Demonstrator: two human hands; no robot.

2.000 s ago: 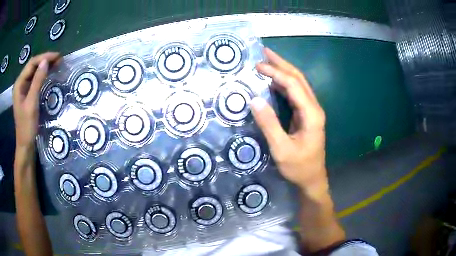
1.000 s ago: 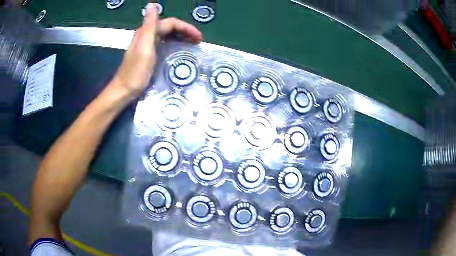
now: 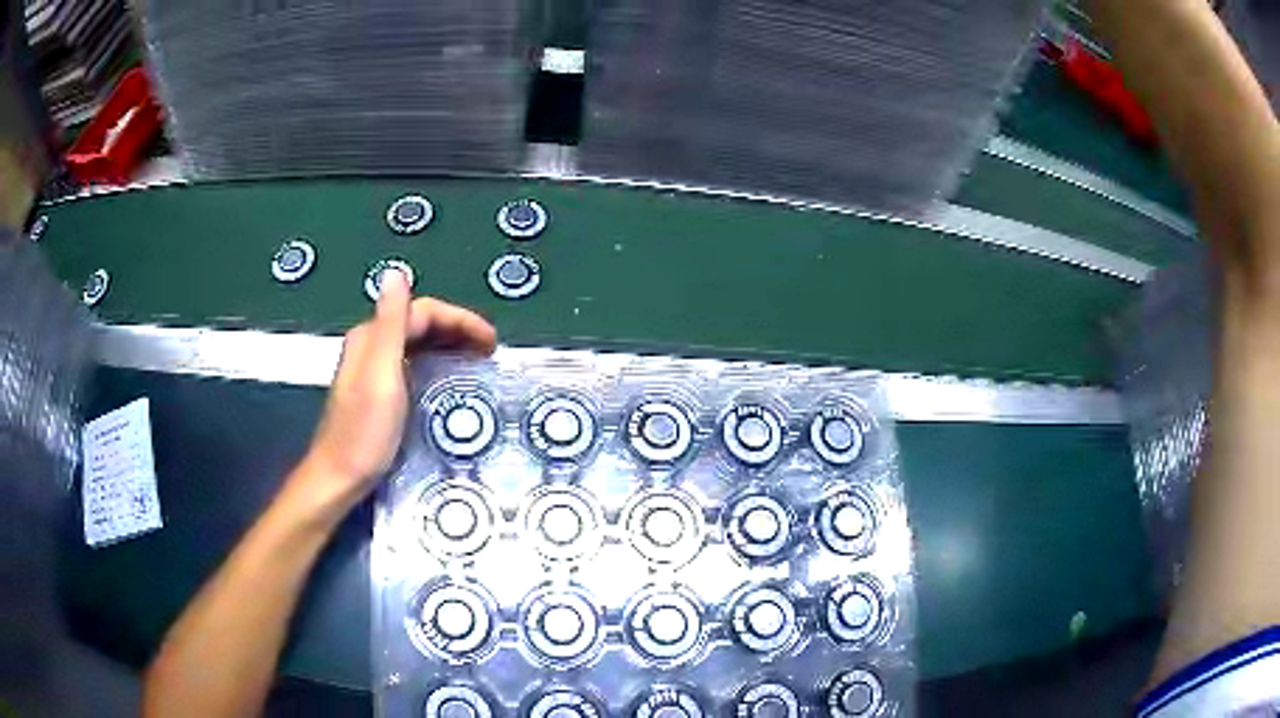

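A clear blister tray (image 3: 639, 484) lies in front of me on the worktop, its near part cut off by the bottom edge. Its visible pockets hold round black-and-silver parts; glare whitens the middle rows. My left hand (image 3: 372, 386) is at the tray's far left corner, fingers spread along the far edge and thumb pointing towards the belt. The thumb overlaps one loose round part in view; I cannot tell if they touch. My right forearm rises along the right side, and the hand is beyond the top edge.
Several loose round parts (image 3: 521, 218) lie on the green conveyor belt (image 3: 786, 288) beyond the metal rail (image 3: 225, 351). Tall tray stacks (image 3: 786, 98) stand across the belt. A printed paper sheet (image 3: 121, 473) lies at left. Red bins (image 3: 115, 129) show at far left and far right.
The view has shifted, so the tray appears lower and straighter. My left hand remains at its corner. My right arm has come into view, raised along the right side.
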